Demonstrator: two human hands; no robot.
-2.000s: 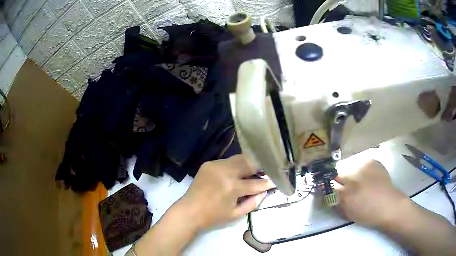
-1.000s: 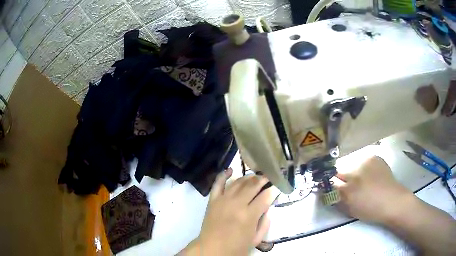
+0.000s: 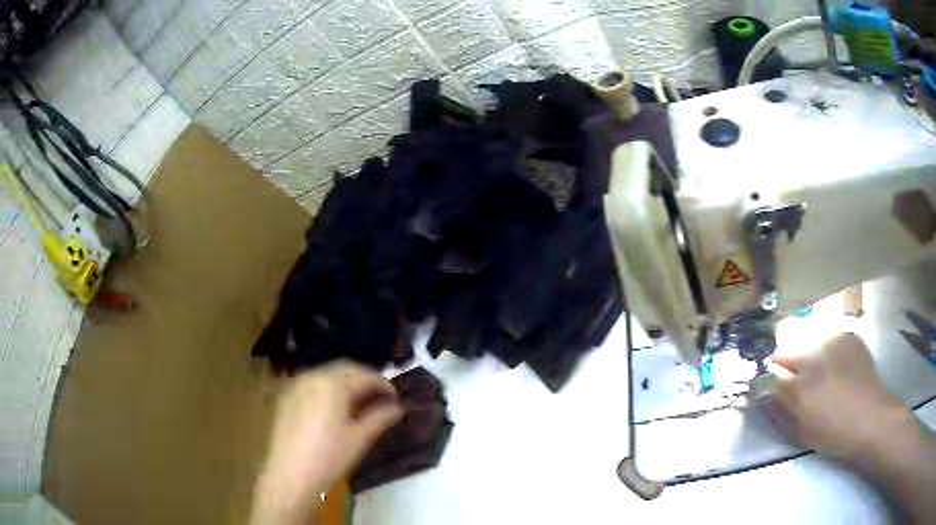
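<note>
My left hand (image 3: 326, 426) is at the stack of dark patterned fabric pieces (image 3: 423, 429) at the lower left, thumb and fingertips at its upper left edge; whether they grip a piece is not clear. My right hand (image 3: 833, 385) is beside the presser foot (image 3: 757, 364) of the off-white sewing machine (image 3: 811, 154), partly washed out by the bright light. Its fingertips are close together next to the knurled knob; whether they hold anything is hidden. A small blue part (image 3: 707, 371) shows beside the foot.
A large black heap of fabric pieces (image 3: 482, 226) lies against the white brick-patterned wall. Blue-handled snips (image 3: 921, 336) lie at the right edge. A cardboard panel (image 3: 174, 359) stands at left, with a yellow power socket (image 3: 77, 269) beyond. A black thread cone (image 3: 741, 46) stands behind the machine.
My left hand has moved from beside the presser foot to the fabric stack at left. The view has turned left, so the machine sits further right. My right hand stays by the foot.
</note>
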